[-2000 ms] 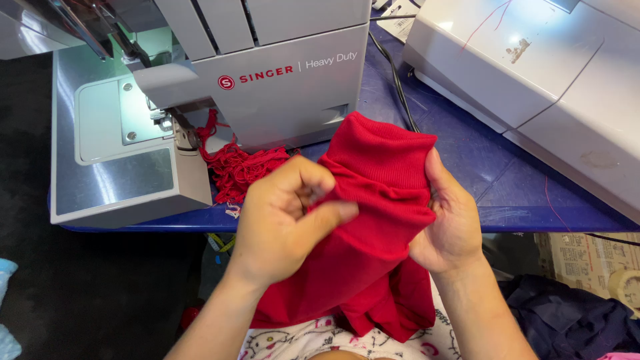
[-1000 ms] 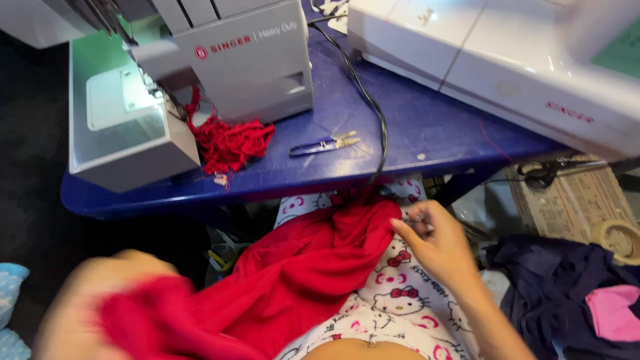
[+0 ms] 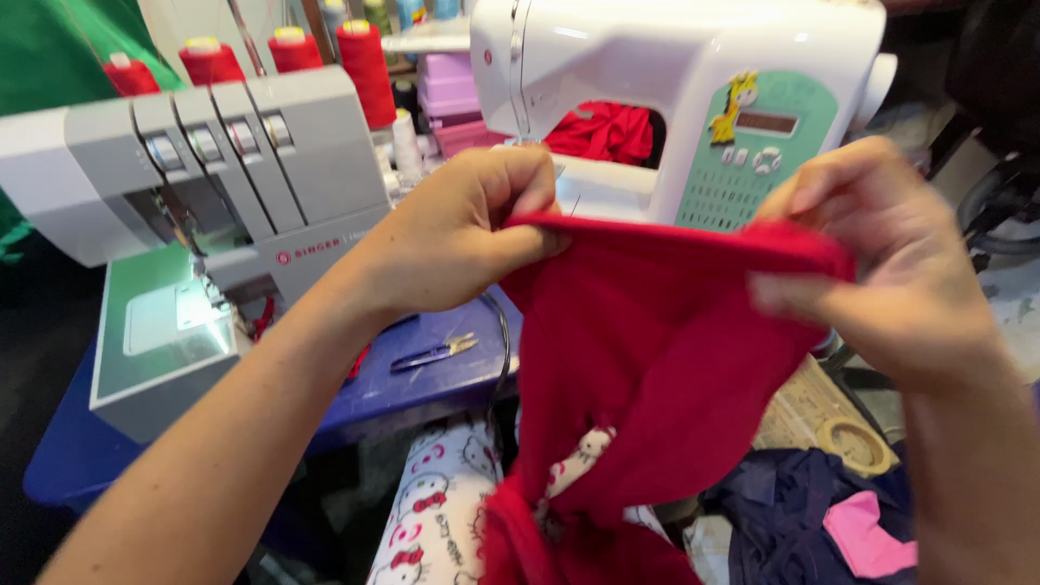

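A red knit garment (image 3: pixel 634 366) hangs between my two hands, its upper edge stretched nearly level in front of the sewing machines. My left hand (image 3: pixel 479 227) pinches that edge at its left end between thumb and fingers. At the right end, my right hand (image 3: pixel 877 252) grips the bunched edge; it is slightly blurred. Below, the cloth falls in folds over my lap, where printed white trousers (image 3: pixel 431 504) show. Behind my left forearm stands a grey Singer serger (image 3: pixel 325 179). A white and green sewing machine (image 3: pixel 691 65) is behind the cloth, with red fabric (image 3: pixel 601 134) beyond its arm opening.
Thread snips (image 3: pixel 435 353) lie on the blue table (image 3: pixel 406 398) beside a black cable (image 3: pixel 505 349). Several red thread cones (image 3: pixel 366 73) stand on the serger. At lower right are a tape roll (image 3: pixel 855 445), dark blue fabric (image 3: pixel 772 504) and a pink piece (image 3: pixel 869 536).
Both hands have risen with the red garment, which was low over my lap one second ago. The left hand has come in from the lower left. The view has tilted up.
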